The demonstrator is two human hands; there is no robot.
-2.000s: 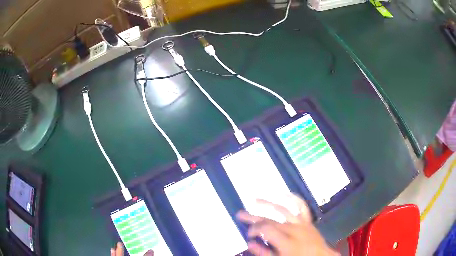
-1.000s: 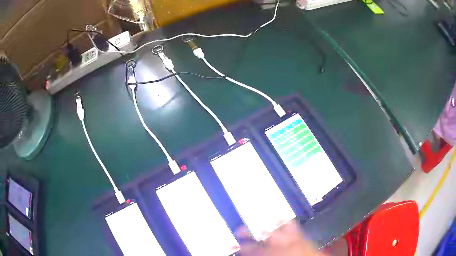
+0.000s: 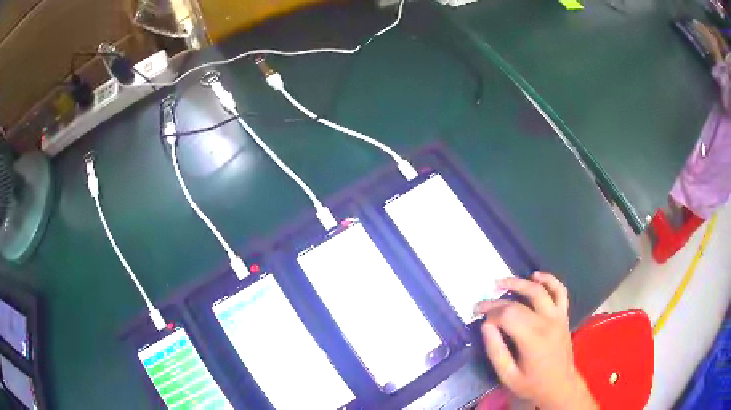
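A black phone tray (image 3: 525, 255) holds several smartphones side by side, each with a white USB cable in its top end. The rightmost phone (image 3: 449, 240) shows a white screen. The leftmost phone (image 3: 183, 375) shows green and blue rows and is cut off by the bottom edge. The two middle phones show mostly white screens. My right hand (image 3: 529, 332) is over the lower end of the rightmost phone, fingers apart and fingertips at its screen, holding nothing. My left hand is not in view.
Metal-ended plugs (image 3: 216, 86) lie at the cables' far ends. A power strip (image 3: 104, 104) and long white cord run along the back. A fan (image 3: 24, 200) and second phone tray (image 3: 34, 344) are at left. A red stool (image 3: 615, 360) and a person in pink (image 3: 705, 164) are at right.
My right hand has moved from the middle phones to the rightmost one, whose screen turned from green rows to white. The leftmost screen shows green rows again. The whole view has shifted.
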